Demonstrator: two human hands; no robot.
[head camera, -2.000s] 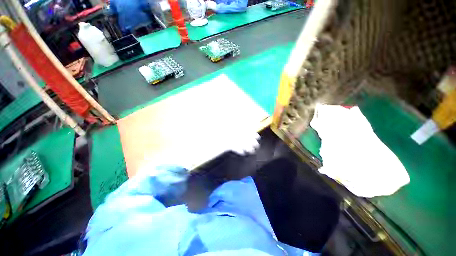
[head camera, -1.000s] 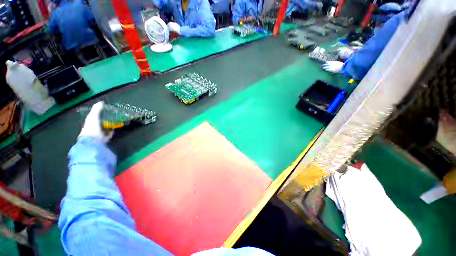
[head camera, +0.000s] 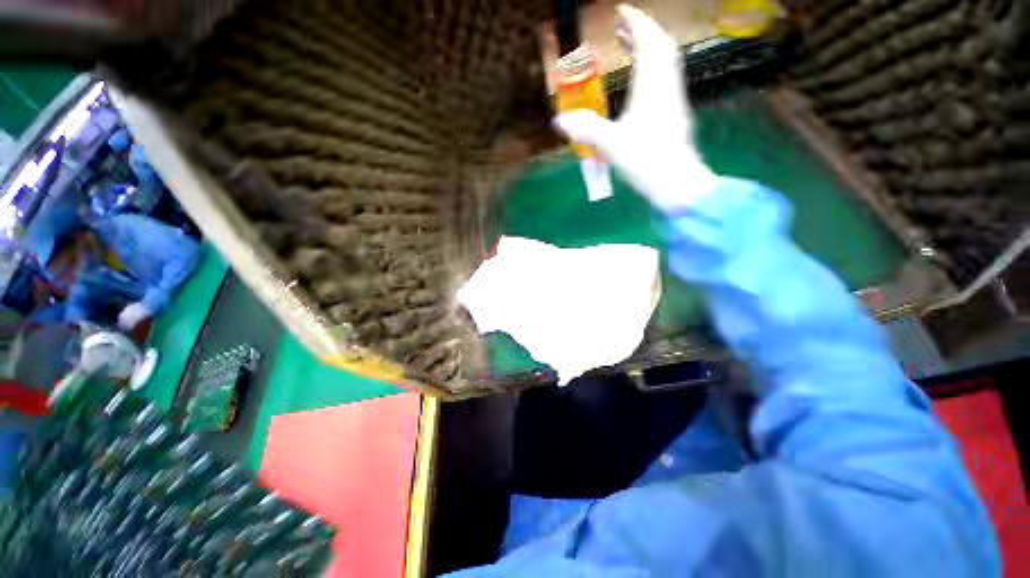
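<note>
My right hand (head camera: 657, 133), in a white glove, is raised in the foam-lined booth. Its thumb and fingers are apart at the right side of the yellow-orange air nozzle (head camera: 585, 102); the thumb overlaps the grip, and contact is not clear. The nozzle's pale tip points down. A large circuit board (head camera: 147, 497), blurred and close to the camera, fills the lower left corner. My left hand is not visible. A crumpled white cloth (head camera: 570, 299) lies on the green booth mat (head camera: 542, 209) at the booth front.
Brown foam walls (head camera: 350, 169) enclose the booth. A metal box (head camera: 700, 23) is behind the nozzle. A red mat (head camera: 345, 485) with a yellow edge lies left of the booth. Another board (head camera: 217, 393) is on the conveyor (head camera: 243, 322). A person (head camera: 130, 265) in blue sits beyond.
The view has swung right to the booth. My left hand, on a conveyor board before, is out of view, and a board now looms close at lower left. My right hand has come up to the nozzle.
</note>
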